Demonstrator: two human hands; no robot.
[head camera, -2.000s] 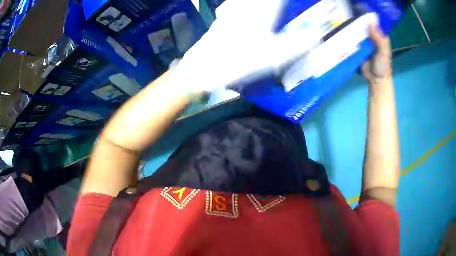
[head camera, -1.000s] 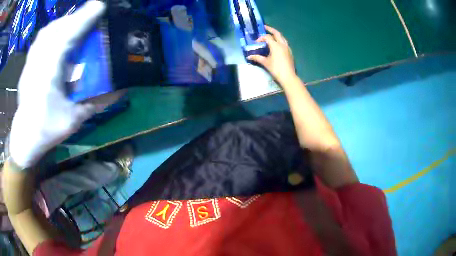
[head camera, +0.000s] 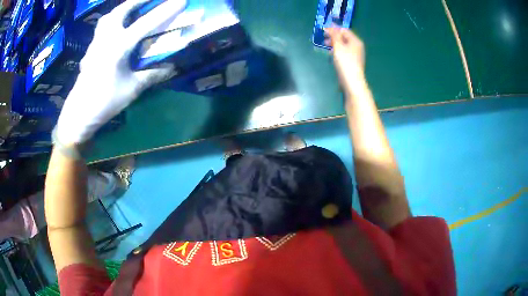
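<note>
My left hand, in a white knitted glove, grips a blue and black retail box at the upper left, fingers over its top. The box is tilted above the green table and casts a dark shadow. My right hand is bare, at the near end of the blue tape dispenser at the top centre. Its fingertips are together at the dispenser's end. They are too small and blurred to tell if they hold a piece of tape.
More blue boxes stand close together at the upper left. The table's front edge crosses the view. A seated person's light clothing and a dark metal stand are below the table at the left. The floor is blue with a yellow line.
Since one second ago, my left hand and the box have moved right and the box has tilted. My right hand and the dispenser appear further right, with my fingers drawn together.
</note>
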